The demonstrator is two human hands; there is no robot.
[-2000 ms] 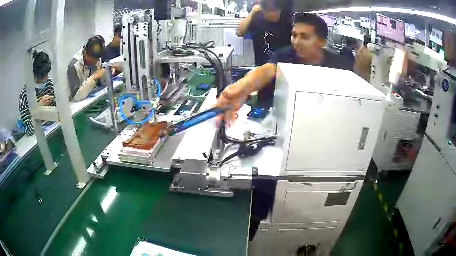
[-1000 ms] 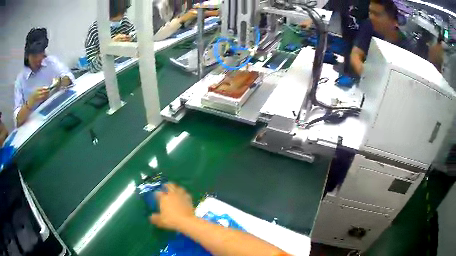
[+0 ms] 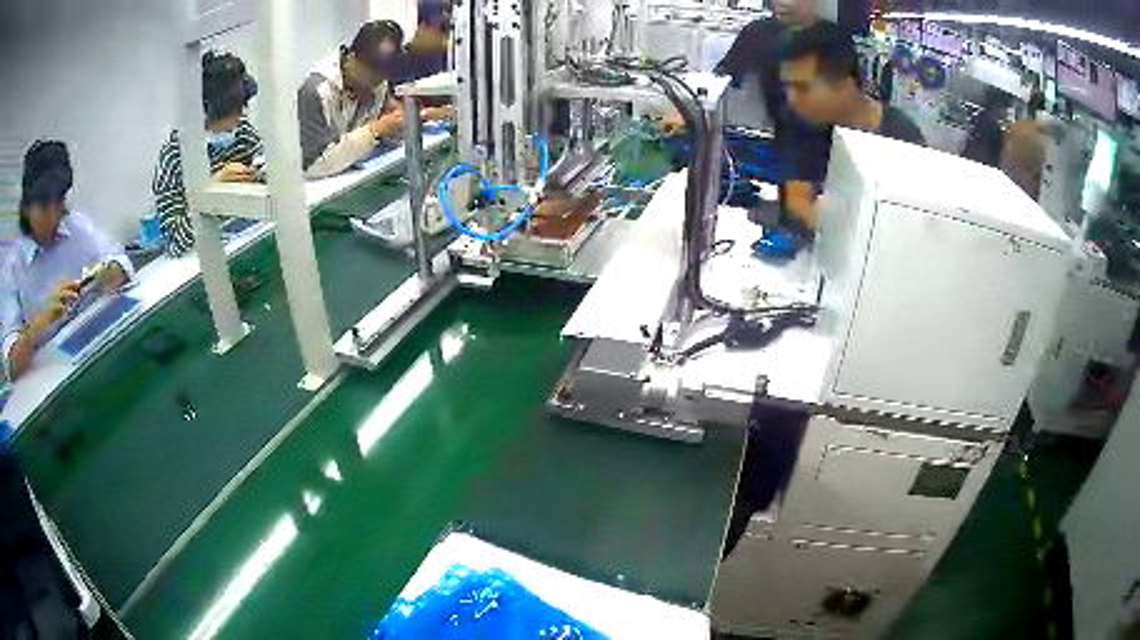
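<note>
Neither of my hands is in view. A crumpled glossy bright-blue heap of film pieces (image 3: 481, 606) lies nearest in front of me, at the bottom edge. It rests on a white board (image 3: 613, 605), which the picture's edge cuts off. Under and around the board is the glossy green conveyor belt (image 3: 500, 463), which reflects the lamps in bright streaks.
Press fixture with reddish-brown pad (image 3: 565, 216) and coiled blue air hose (image 3: 484, 234) stands beyond the belt. White support posts (image 3: 290, 225) rise at left; a white cabinet (image 3: 931, 300) stands at right. Several people sit along the far left table (image 3: 144, 294); others stand behind the machine.
My hand and the dark-and-blue piece at it are out of the picture. The reddish-brown pad has moved back, under the press columns. The camera view has shifted.
</note>
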